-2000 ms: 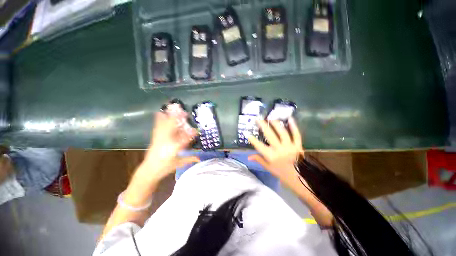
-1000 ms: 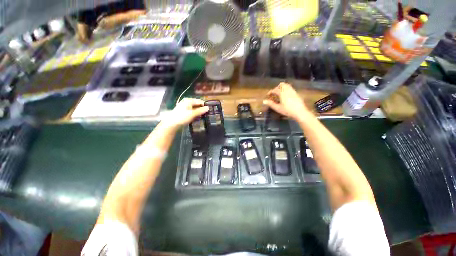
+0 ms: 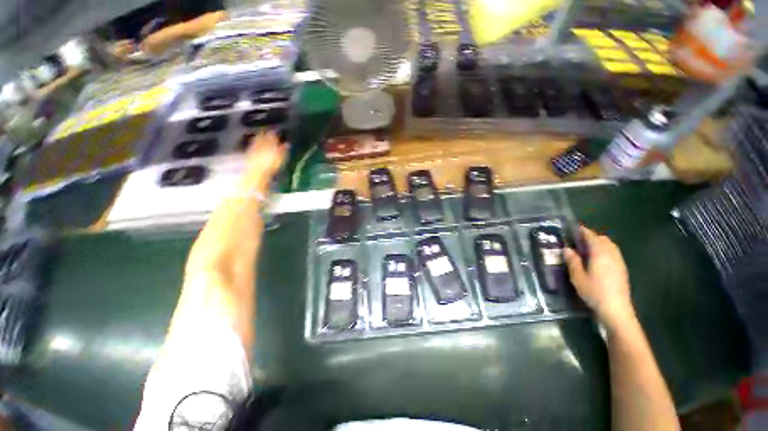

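Note:
A clear blister tray point(image 3: 396, 332) lies on the bench with several black phones point(image 3: 495, 268), rear sides up with pale labels, in two rows. The upper right pocket holds no phone. My left hand point(image 3: 266, 160) reaches to the lower right of another tray point(image 3: 232, 126) on a white sheet; its fingertips are at a dark phone, and the grip is unclear. My right hand point(image 3: 600, 271) is at the near tray's right edge, beside the rightmost phone point(image 3: 551, 258). A dark shape shows at its fingers; I cannot tell whether it is held.
Behind the tray are a fan point(image 3: 360, 50), a flat red object point(image 3: 358, 147), a phone lying keypad up point(image 3: 573, 158), a bottle point(image 3: 636, 141) and another tray of dark phones point(image 3: 514, 94). Dark stacked trays point(image 3: 726, 220) stand at right. A person's arm point(image 3: 185, 32) shows at upper left.
My left hand has left the near tray's upper row and moved up and left to the other tray. My right hand has moved down and right to the near tray's edge.

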